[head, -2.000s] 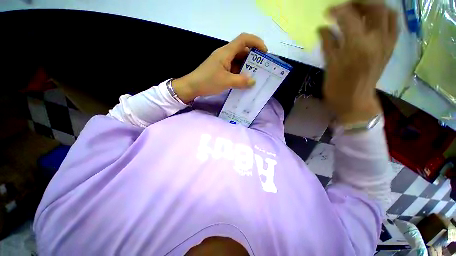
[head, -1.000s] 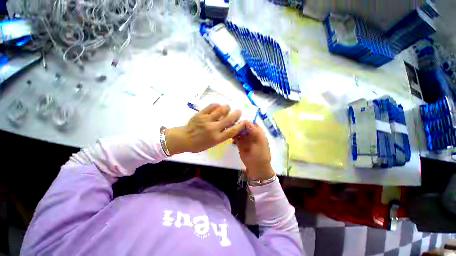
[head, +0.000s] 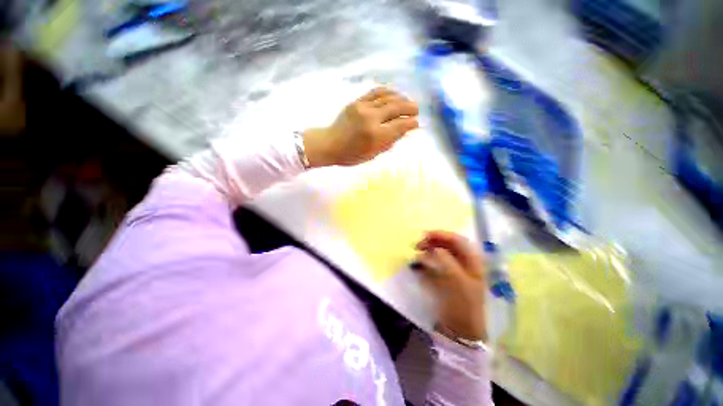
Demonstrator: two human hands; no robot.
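The view is blurred. My left hand [head: 363, 128] is palm down over the white table left of the blue-edged boxes, fingers bent together. What lies under its fingers is hidden or washed out. My right hand [head: 453, 273] is nearer the table's front edge, at the right side of the yellow sheet [head: 369, 218]. A small dark piece [head: 416, 265] shows at its bent fingertips. The yellow sheet lies flat between my hands.
A row of blue-edged boxes [head: 535, 147] stands right of my left hand. Yellow sheets under shiny clear plastic [head: 567, 317] lie at the right. A blurred grey-white pile lies at the back left. The table's dark front edge runs diagonally below my hands.
My hands, together a second ago, are now apart: the left farther back, the right over the yellow sheet's side. The view has turned and blurred.
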